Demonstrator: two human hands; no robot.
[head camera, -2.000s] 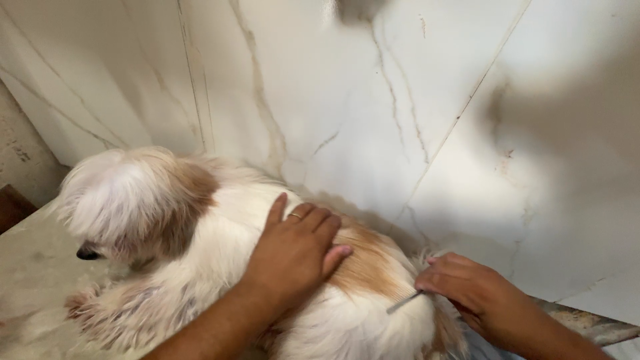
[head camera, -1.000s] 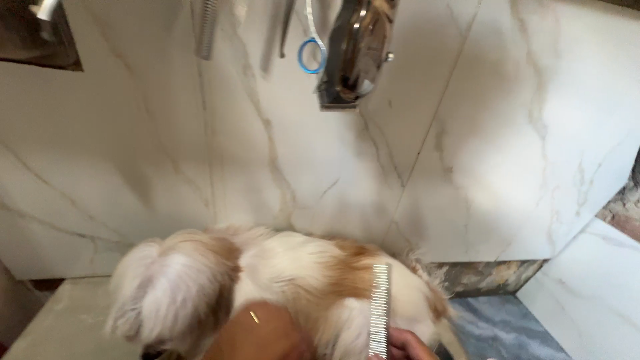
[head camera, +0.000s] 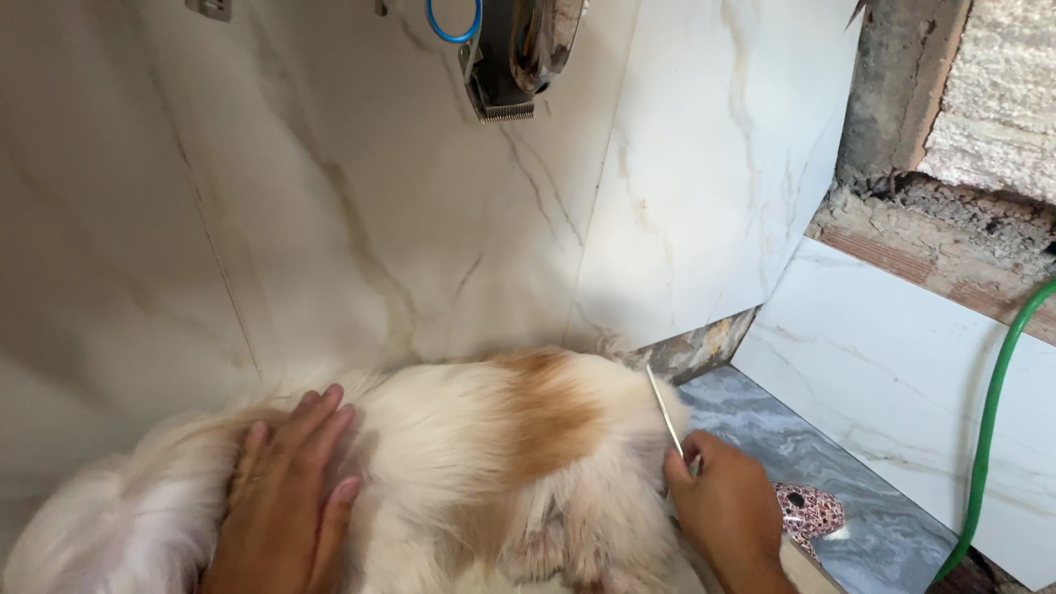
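A long-haired white and tan dog (head camera: 462, 437) stands or lies side-on along the bottom of the view, its head at the lower left and its rump at the right. My left hand (head camera: 285, 495) rests on the fur behind its head, fingers spread, holding nothing. Beside the rump, my right hand (head camera: 730, 503) grips a metal grooming comb (head camera: 664, 412), seen edge-on, its tip close to the fur. The dog's face is hidden.
A black hair clipper (head camera: 499, 74) and blue-ringed scissors (head camera: 454, 21) hang on the marbled tile wall (head camera: 412, 206). At the right are a green hose (head camera: 990, 429), a speckled patterned object (head camera: 813, 510) on the grey marbled surface (head camera: 866, 503) and rough brickwork (head camera: 883, 256).
My left hand has moved from the dog's back toward its neck. My right hand, still with the comb, is now beside the rump. The view has shifted to the right.
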